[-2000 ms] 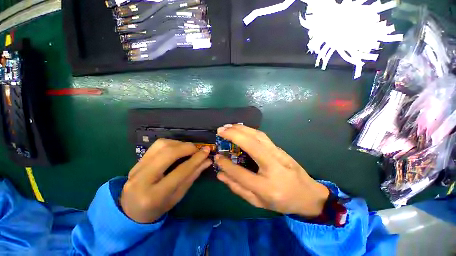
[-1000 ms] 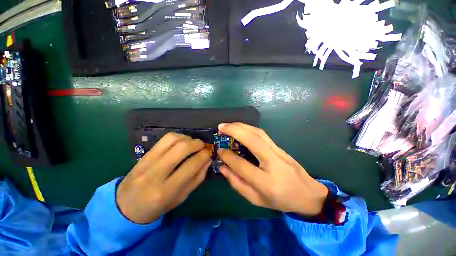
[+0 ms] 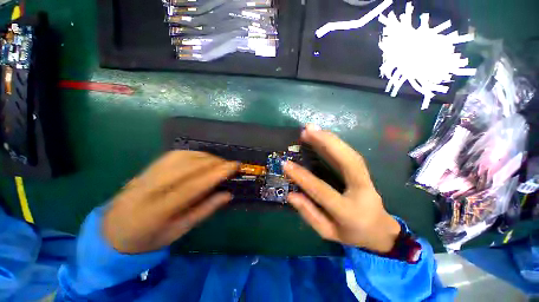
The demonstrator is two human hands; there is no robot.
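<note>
An open phone body (image 3: pixel 221 148) lies on a black foam holder (image 3: pixel 236 128) in front of me. Its blue main board (image 3: pixel 276 164) is at the right end, with the orange flex (image 3: pixel 252 169) running left from it. My left hand (image 3: pixel 168 197) is blurred over the phone's left part, its fingertips near the orange flex, with thumb and fingers apart. My right hand (image 3: pixel 346 191) is over the right end, its fingers spread, with one fingertip at the main board's edge. I see nothing held in either hand.
A flex cable tray (image 3: pixel 139 35) and a strip tray (image 3: pixel 331 59) with white strips (image 3: pixel 416 56) stand at the back. Clear bags of flex cables (image 3: pixel 473 153) lie at the right. Another phone body (image 3: pixel 19 118) lies at the far left. Red tape (image 3: pixel 97 87) marks the green bench.
Both hands have opened and drawn apart, the left one moving left off the orange flex. More of the main board and flex shows. The whole view has shifted and tilted slightly.
</note>
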